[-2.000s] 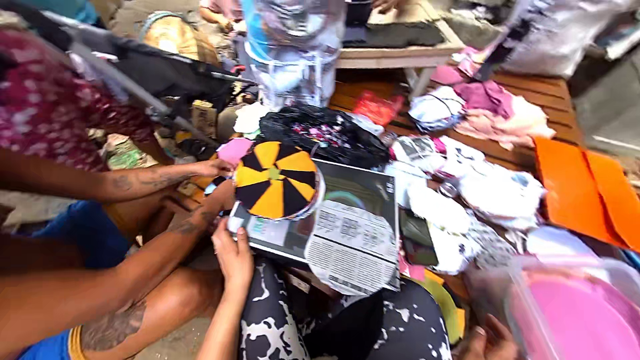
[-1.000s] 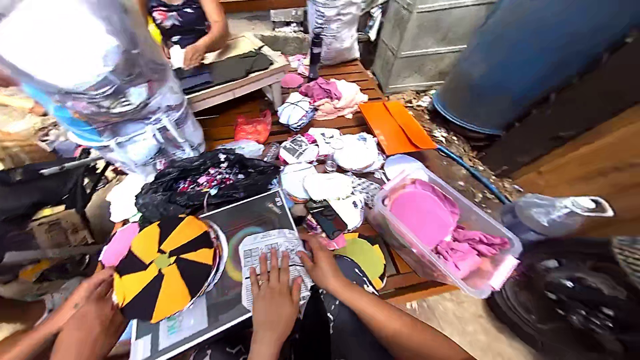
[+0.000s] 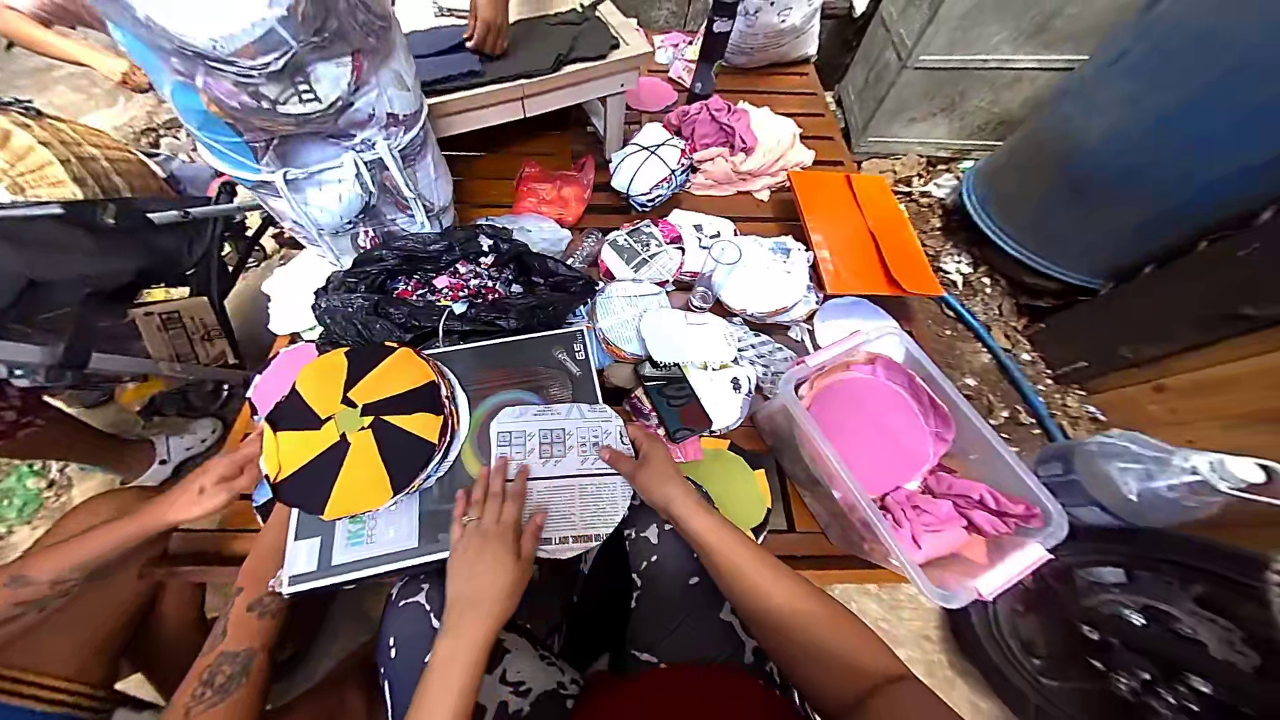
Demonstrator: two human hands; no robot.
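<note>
A flat cardboard box (image 3: pixel 510 360) rests across my lap, bearing a round cut piece of newspaper (image 3: pixel 570 500). My left hand (image 3: pixel 495 545) lies flat on the newspaper's left part, fingers spread. My right hand (image 3: pixel 650 465) touches the paper's upper right edge, thumb on top; its other fingers are partly hidden. On the box's left side sits a stack of fabric rounds topped by a yellow and black pinwheel round (image 3: pixel 355 430), held at its left by another person's hand (image 3: pixel 215 480). A black plastic bag of fabric scraps (image 3: pixel 450 285) is behind the box.
A clear plastic bin with pink fabric rounds (image 3: pixel 865 425) stands at right, near a wheel (image 3: pixel 1110 620). Bundled fabric rounds (image 3: pixel 765 275), a dark phone (image 3: pixel 673 405) and an orange folder (image 3: pixel 865 235) lie on the slatted wooden platform. A large wrapped bundle (image 3: pixel 330 150) stands behind.
My right hand, near the bin two seconds ago, is now at the newspaper. My left hand has moved from the box's left edge onto the paper. The view has swung right.
</note>
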